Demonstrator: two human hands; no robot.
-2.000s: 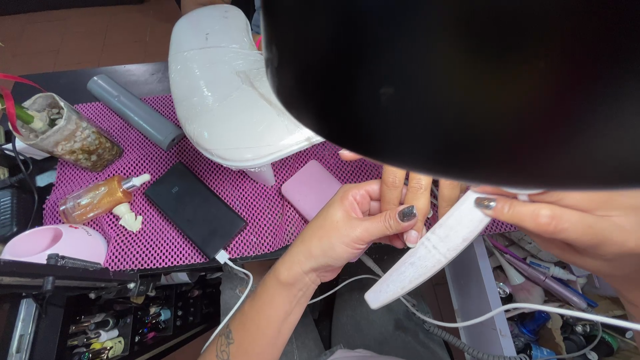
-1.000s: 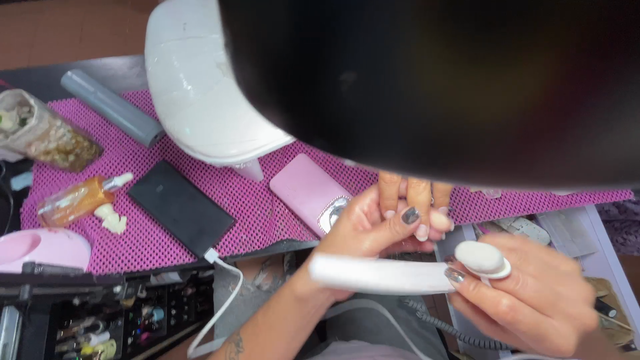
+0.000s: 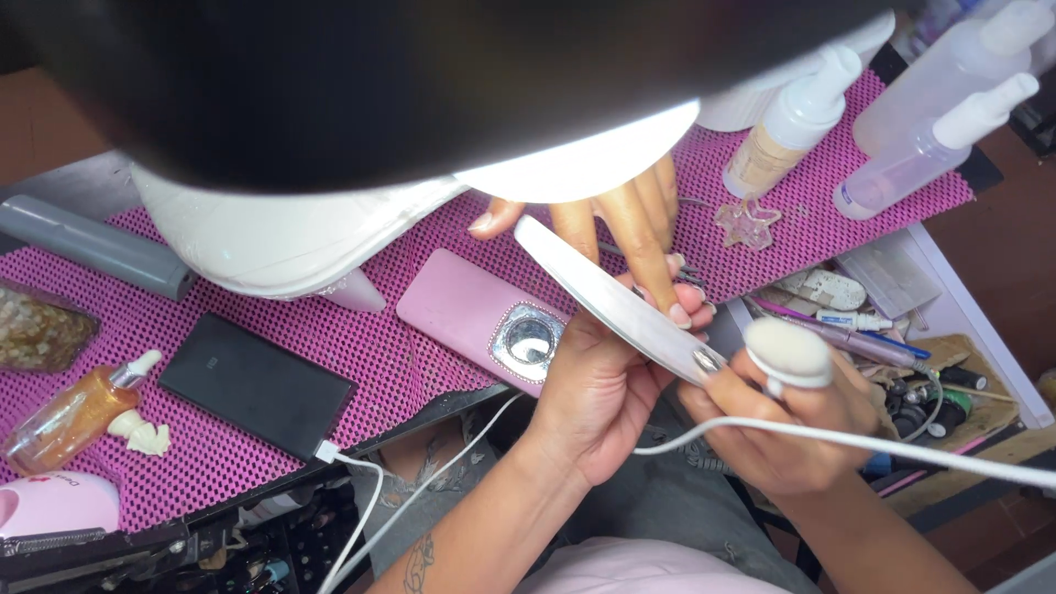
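Note:
My right hand (image 3: 784, 429) grips the end of a white curved nail file (image 3: 619, 309) and also has a soft round-headed dust brush (image 3: 788, 353) between its fingers. The file slants up and to the left, across my left hand (image 3: 598, 388). My left hand holds a finger of another person's hand (image 3: 635, 219), which reaches in from under the bright white lamp (image 3: 594, 157). Part of my left fingers is hidden behind the file.
A large dark shape (image 3: 371, 74) covers the upper view. On the pink mesh mat (image 3: 396, 355) lie a pink phone (image 3: 462, 305), a black power bank (image 3: 257, 384) and a dropper bottle (image 3: 70, 417). Pump bottles (image 3: 796, 124) stand at right, above an open drawer (image 3: 978, 313); a white cable (image 3: 874, 441) crosses nearby.
The file, roughly level one second ago, now points up and left. The other person's fingers are more spread. The view has shifted, bringing the lit lamp and pump bottles into sight.

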